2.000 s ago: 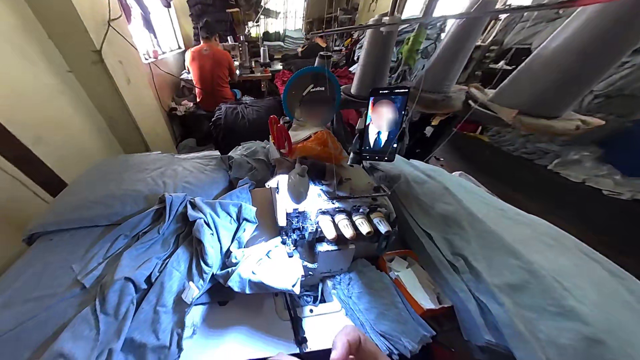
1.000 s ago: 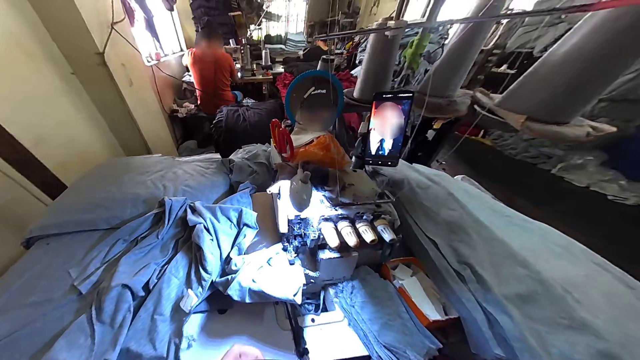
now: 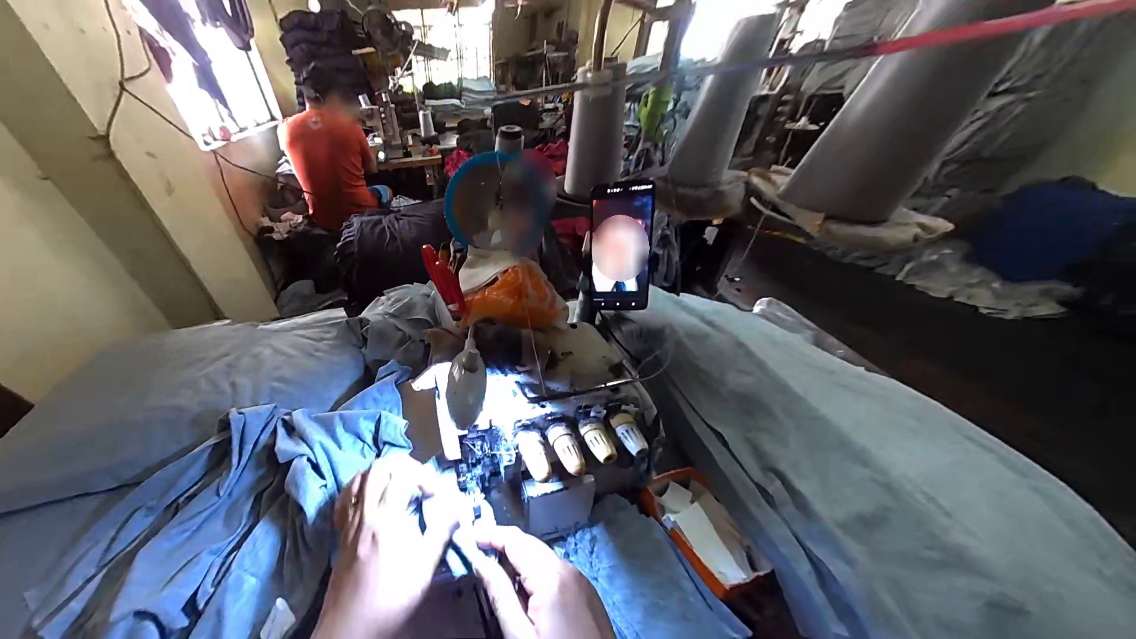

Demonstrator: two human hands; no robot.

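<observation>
Under the bright lamp [image 3: 467,383], both hands are at the needle area of an overlock sewing machine [image 3: 557,506]. My left hand [image 3: 390,524] has its fingers bent over a piece of light blue fabric, glaring in the light. My right hand [image 3: 532,577] pinches the fabric close beside it, its fingers near the left fingertips. Several tension dials [image 3: 581,441] stand just beyond the hands. To the left lies a rumpled pile of light blue fabric [image 3: 266,497]. Folded blue pieces [image 3: 630,568] lie right of the machine. The exact fabric edge between the hands is hidden.
An orange box [image 3: 701,532] with white paper pieces sits at right. A phone [image 3: 621,248] stands in a holder behind the machine. Large fabric heaps flank it, left [image 3: 204,390] and right [image 3: 870,461]. Thread cones [image 3: 595,133] hang over the back. A person in orange [image 3: 328,160] sits far off.
Both hands have come up from the lower edge of the view to the machine's needle area. The blue fabric beside the needle area is now largely covered by the left hand.
</observation>
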